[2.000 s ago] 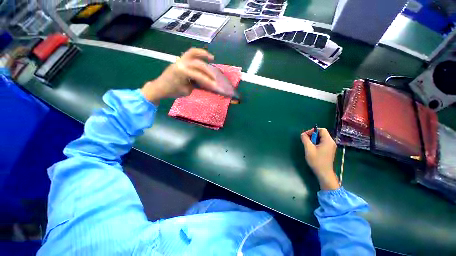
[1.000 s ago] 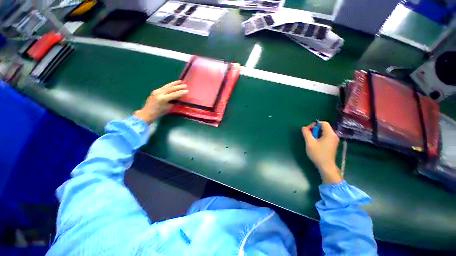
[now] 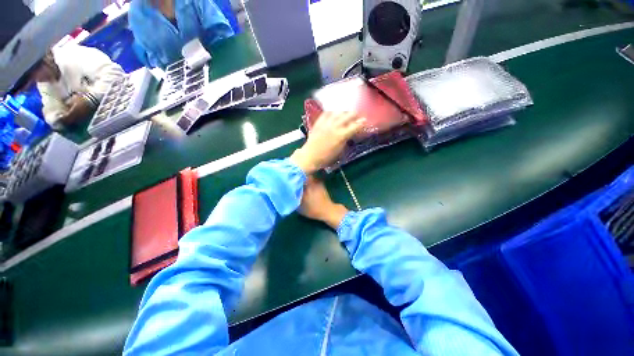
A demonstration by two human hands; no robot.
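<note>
My left hand (image 3: 329, 139) reaches across to the right stack and lies at the near left part of a touch panel (image 3: 361, 104) on red bubble bags (image 3: 401, 95). Whether its fingers grip the panel cannot be told. My right hand (image 3: 317, 198) is below the left wrist, over the bench, its fingers mostly hidden by the left hand and sleeve. The blue hand tool does not show. Another black-bordered touch panel (image 3: 154, 224) lies on a red bag (image 3: 188, 197) at the left.
Clear bubble bags (image 3: 469, 94) are stacked right of the red ones. A blower box (image 3: 391, 31) stands behind. Sheets of black parts (image 3: 233, 95) lie on the far side. Two people sit opposite, in blue (image 3: 177, 28) and white (image 3: 83, 69). Blue bins (image 3: 556, 257) are lower right.
The view has swung to the right. My left hand has left the left-hand panel and crossed over to the right stack, passing over my right hand. The blue tool is now hidden.
</note>
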